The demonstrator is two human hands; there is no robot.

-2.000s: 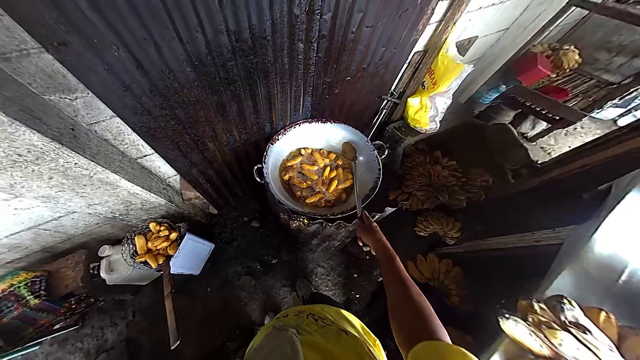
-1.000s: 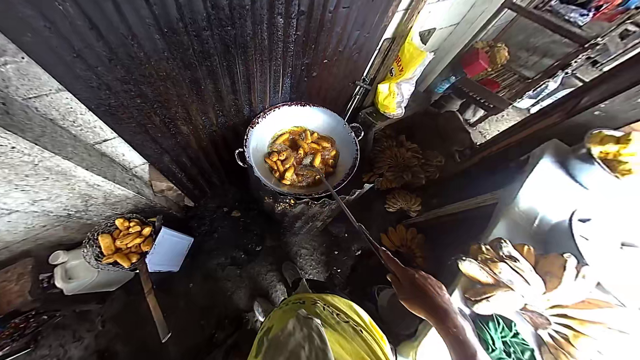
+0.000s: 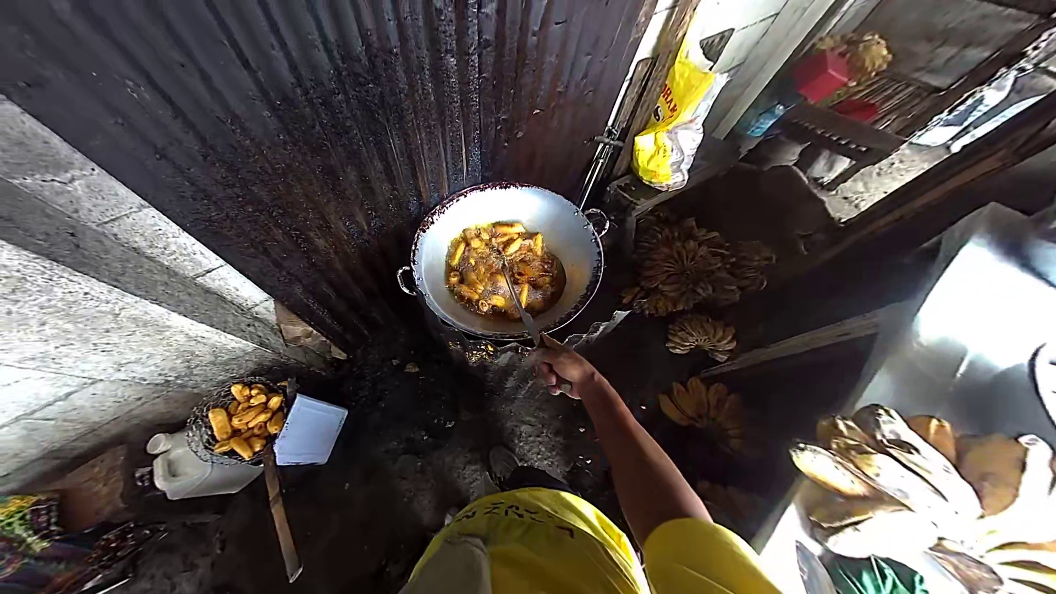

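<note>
My right hand (image 3: pixel 563 369) is closed around the handle of a long metal ladle or turner (image 3: pixel 520 306), just outside the near rim of a large two-handled metal wok (image 3: pixel 577 245). The tool's far end lies among browned banana pieces (image 3: pixel 510 247) in bubbling oil, so its head is mostly hidden. My left hand is not in view. Left of the wok, a wire-mesh strainer basket (image 3: pixel 198 429) with a long wooden handle (image 3: pixel 279 516) holds golden fried pieces (image 3: pixel 247 419). It rests over a white plastic jug (image 3: pixel 194 474), beside a white flat-sided object (image 3: pixel 310 429).
A corrugated metal sheet (image 3: pixel 330 124) stands right behind the wok. Banana bunches (image 3: pixel 685 264) lie on the dark ground to the right. More bananas (image 3: pixel 907 487) rest on a shiny surface (image 3: pixel 973 313) at the lower right. A yellow and white bag (image 3: pixel 672 124) hangs by a post.
My right hand has moved closer to the wok since one second ago. The ladle or turner was near the wok's right side two seconds ago and is now amid the pieces.
</note>
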